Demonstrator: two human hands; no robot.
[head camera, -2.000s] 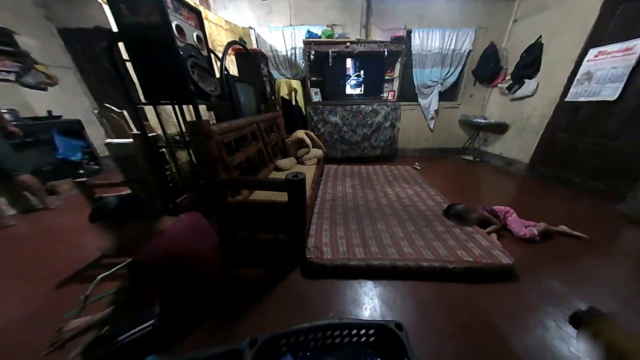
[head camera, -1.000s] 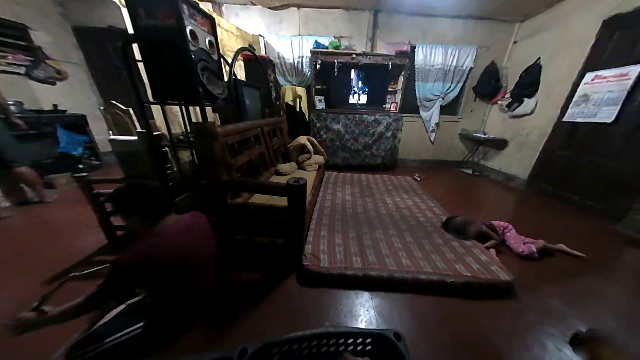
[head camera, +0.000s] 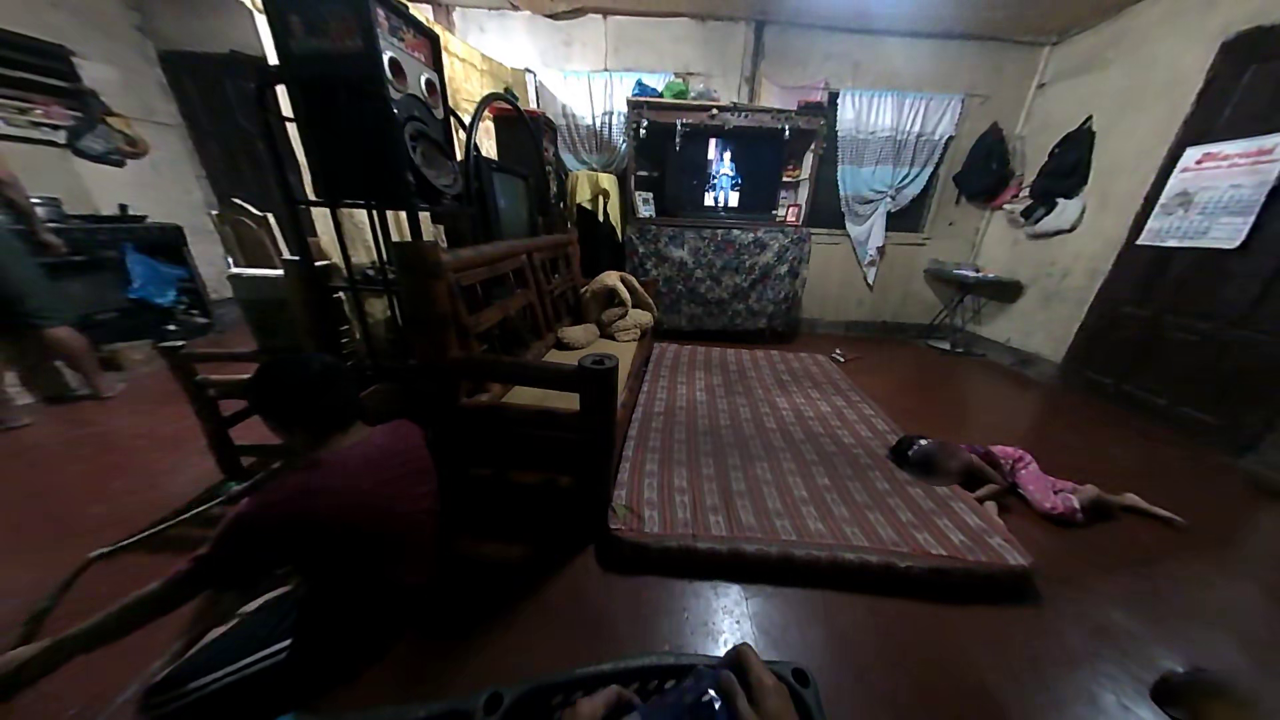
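At the bottom edge of the head view, my right hand (head camera: 757, 686) has its bent fingers on a dark blue item (head camera: 690, 697) with small shiny spots, perhaps cloth or a packet. My left hand (head camera: 605, 703) shows only in part, at the other side of the same item; its grip is cut off by the frame. Both hands are over a dark plastic basket (head camera: 488, 700) with a perforated rim. What else the basket holds is hidden.
A person in a dark red shirt (head camera: 335, 500) crouches at left beside a wooden bench (head camera: 530, 375). A striped mattress (head camera: 750, 450) lies ahead; a person in pink trousers (head camera: 1040, 485) lies at its right edge. Another person's legs (head camera: 65, 360) show far left. A dark rounded shape (head camera: 1200, 693) is bottom right.
My hands have come into clear view over the basket with the dark blue item. The crouching person's arm and head have shifted at left.
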